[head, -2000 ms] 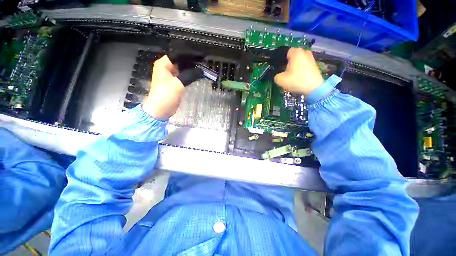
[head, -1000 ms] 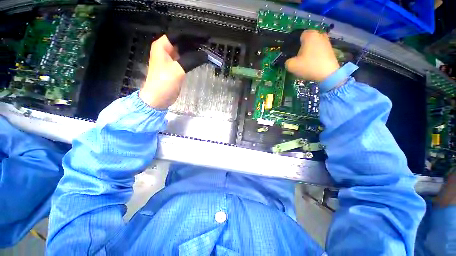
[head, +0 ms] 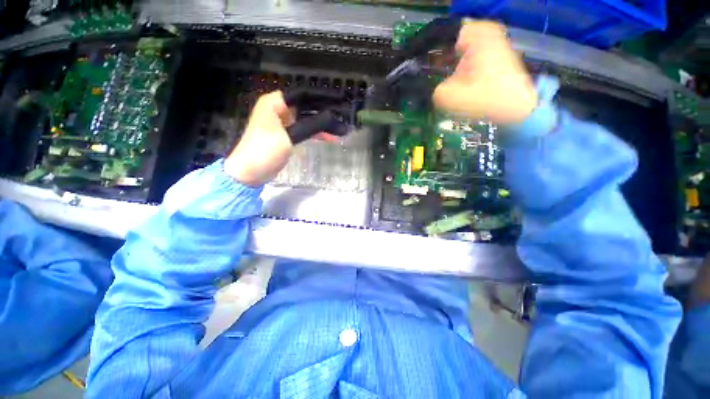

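My left hand is over the conveyor, left of the board, closed around a dark clump that looks like black capacitors. My right hand is blurred, above the upper part of the green circuit board. Dark shapes lie at its fingers, and the blur hides what they are. The board sits in a black pallet and has a yellow block. My right hand and sleeve cover part of it. A light blue band is around my right wrist.
A second green board in a pallet is at the left, and another board at the right edge. A blue bin is beyond the far rail. The near metal rail crosses before me. Blue-clothed people are partly visible at both sides.
My right hand has moved slightly up and is blurred, with dark shapes now reaching left from its fingers. The left board and pallet have moved right into fuller view. My left hand still holds the dark clump.
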